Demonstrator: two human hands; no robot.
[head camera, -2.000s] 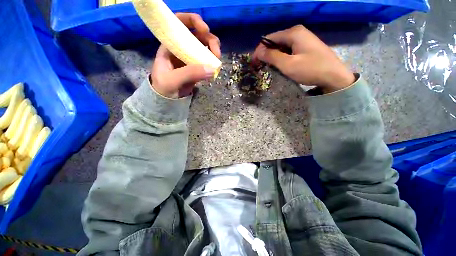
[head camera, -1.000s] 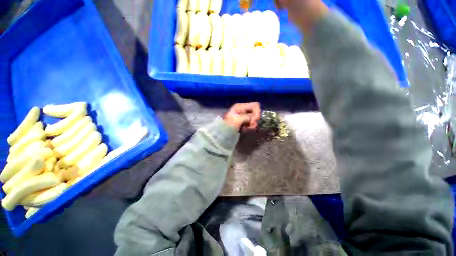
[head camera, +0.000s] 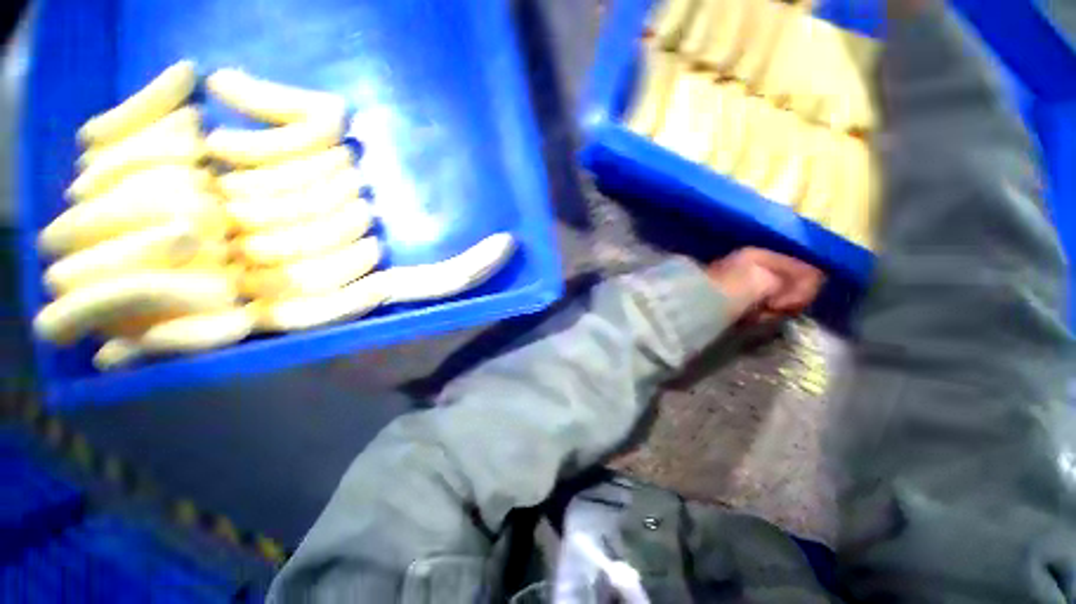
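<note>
Pale yellow banana pieces (head camera: 153, 224) lie in a loose heap in the blue side tray (head camera: 537, 254) at the left. More pieces (head camera: 755, 130) lie in close rows in the blue front tray (head camera: 696, 177) at the upper right. My left hand (head camera: 767, 283) is over the worktop at the near edge of the front tray, small and blurred, with its fingers curled; whether it holds anything cannot be told. My right sleeve reaches up past the right side of the front tray; my right hand is cut off by the top edge.
A small pile of yellowish trimmings (head camera: 805, 360) lies on the speckled worktop (head camera: 720, 437) beside my left hand. More blue plastic shows at the upper right and lower left. Yellow-black tape (head camera: 189, 514) runs along the floor at lower left.
The view has swung left, so both trays sit further right. The banana piece held in my left hand two seconds ago no longer shows there. My right arm has reached forward, out of the top.
</note>
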